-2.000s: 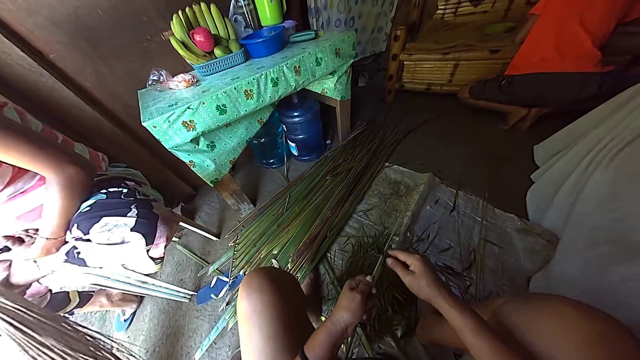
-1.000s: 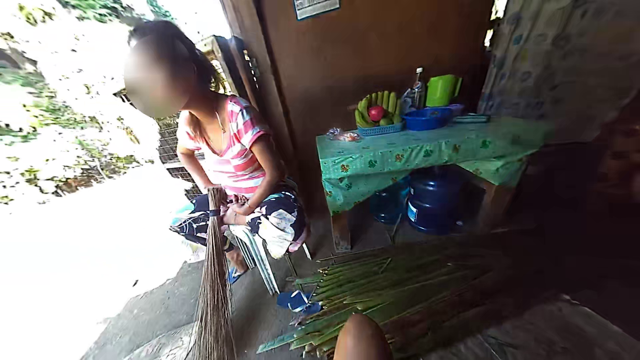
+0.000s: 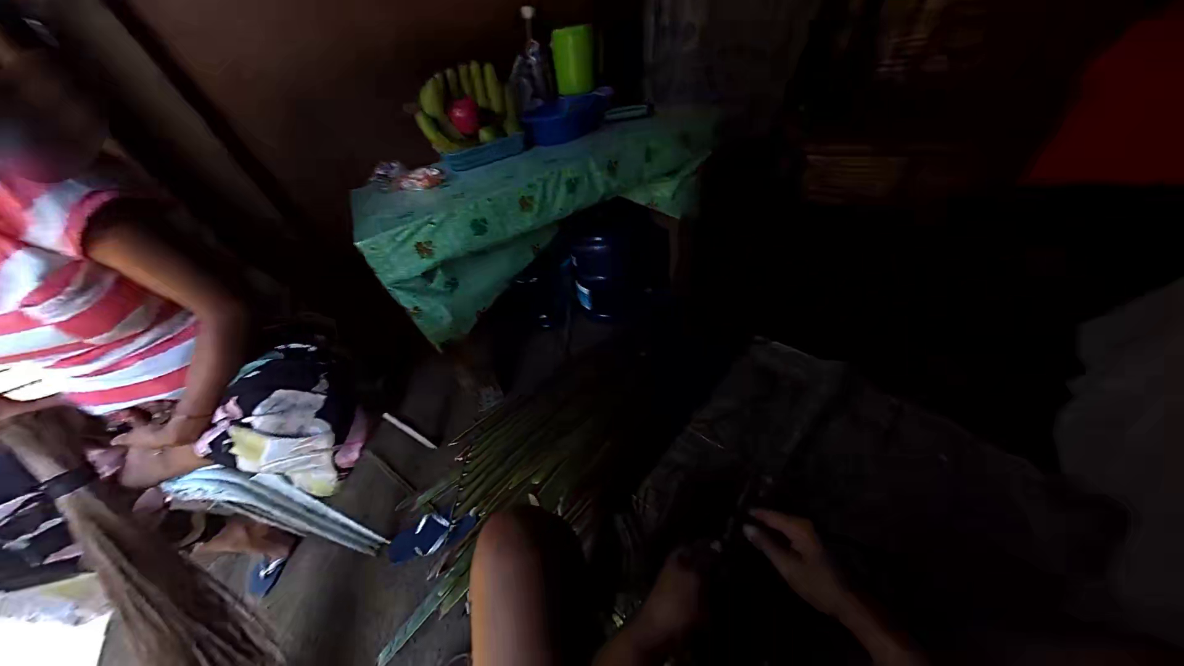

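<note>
The picture is dark around my hands. My left hand (image 3: 680, 592) is low at the centre, right of my raised knee, its fingers curled near a thin dark strip; whether it grips it cannot be told. Close on its right, my right hand (image 3: 791, 550) has thumb and fingers by the same dim strip, its hold unclear. Long green palm leaves (image 3: 546, 435) lie fanned on the floor beyond my knee. A greyish sheet (image 3: 786, 407) is spread beneath and beyond my hands, and shadow hides most of what lies on it.
A seated person (image 3: 120, 305) at the left holds a stick broom (image 3: 139, 564). A table with a green patterned cloth (image 3: 518, 194) bears bananas (image 3: 472, 92), a blue basin (image 3: 564, 120) and a green pitcher (image 3: 573, 60). Blue water jugs (image 3: 601, 268) stand below. Blue slippers (image 3: 430, 538) lie near the leaves.
The view swung left and then back down. My hands, out of sight one second ago, are in view again, close together as they were two seconds ago. The picture is darker.
</note>
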